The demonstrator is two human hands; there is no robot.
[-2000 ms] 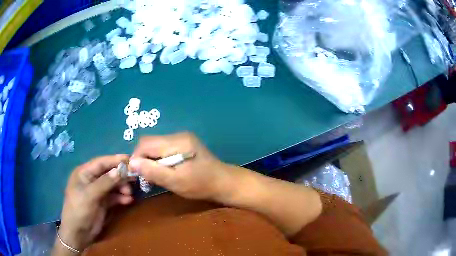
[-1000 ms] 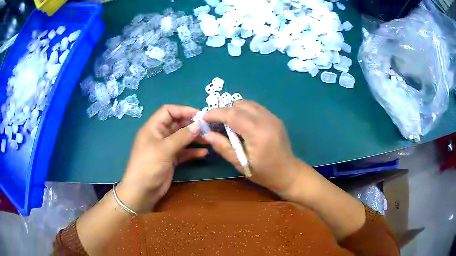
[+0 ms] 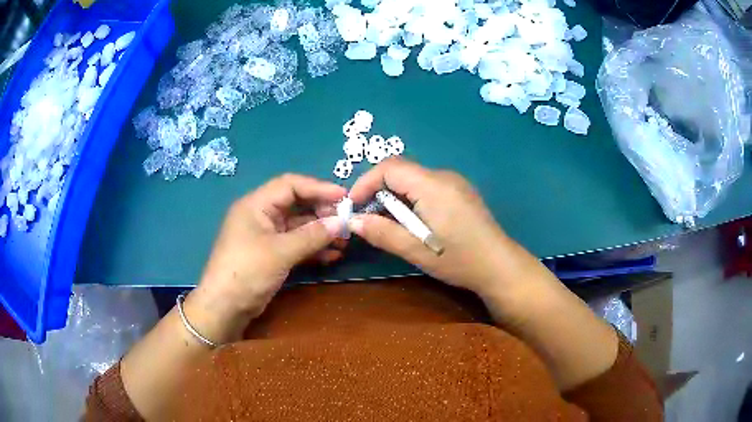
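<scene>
My left hand and my right hand meet at the bench's front edge. Their fingertips pinch a small whitish piece between them, from both sides; its inside is hidden. My right hand also keeps a pen-like tool with a white barrel and brownish end between its fingers. White perforated inserts lie in a small cluster just beyond the fingertips. Clear shells lie in a pile left of centre. Frosted covers lie in a bright pile right of centre.
A blue bin with whitish pieces stands at the left. A crumpled clear bag lies at the right on the green mat. An open cardboard box is below the bench at the right. A clear bag shows below at the left.
The view has swung left, bringing the whole blue bin's length more into sight. The fingers have shifted around the small piece, now held upright between both hands. The tool has tilted in my right hand.
</scene>
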